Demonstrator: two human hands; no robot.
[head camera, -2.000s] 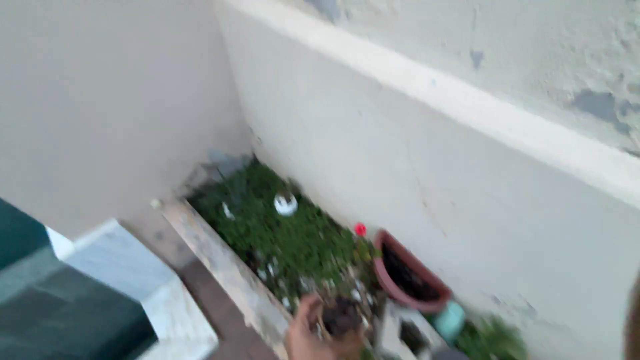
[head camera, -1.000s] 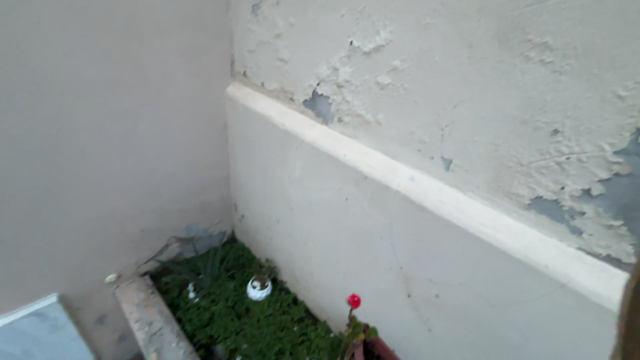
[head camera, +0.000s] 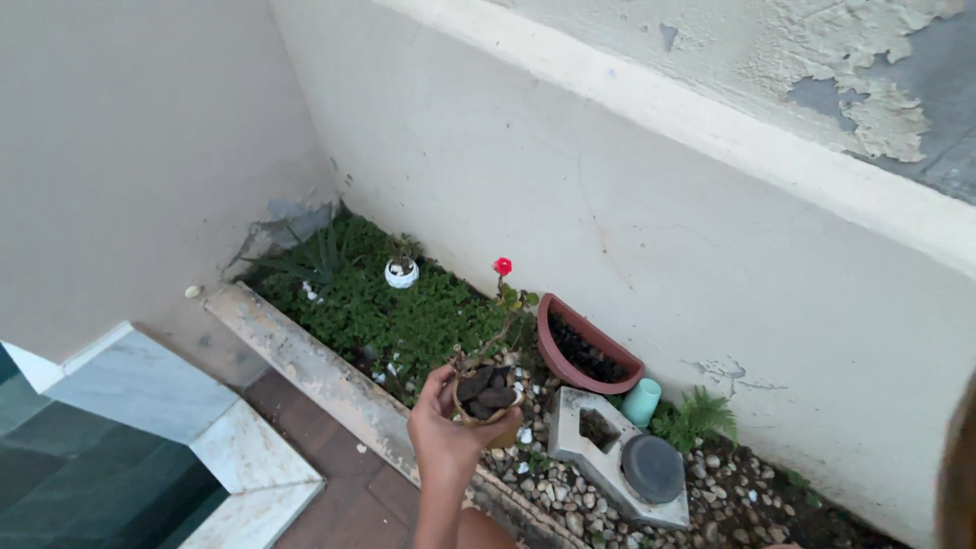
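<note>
My left hand (head camera: 450, 427) comes up from the bottom edge, its fingers and thumb closed around a small tan pot (head camera: 503, 436) filled with dark chunks that look like bark or stones. A thin, bent stem rises from this pot to green leaves (head camera: 512, 299) and one red flower (head camera: 502, 266). The held pot is over the border between the green ground cover and the pebbles. My right hand is not recognizable in view; only a small sliver of skin shows at the bottom edge, right of the middle.
A planting bed with a low painted curb (head camera: 320, 366) runs along the wall. It holds a white pot (head camera: 402, 273), a terracotta-coloured half-round planter (head camera: 557, 366), a mint-green cup (head camera: 641, 402), a concrete block (head camera: 610, 476) with a dark round object (head camera: 653, 468), and a fern (head camera: 698, 415).
The view has tilted down since one second ago, bringing my left hand and the held pot back into frame. Two seconds ago the hand showed near the bottom edge with the pot.
</note>
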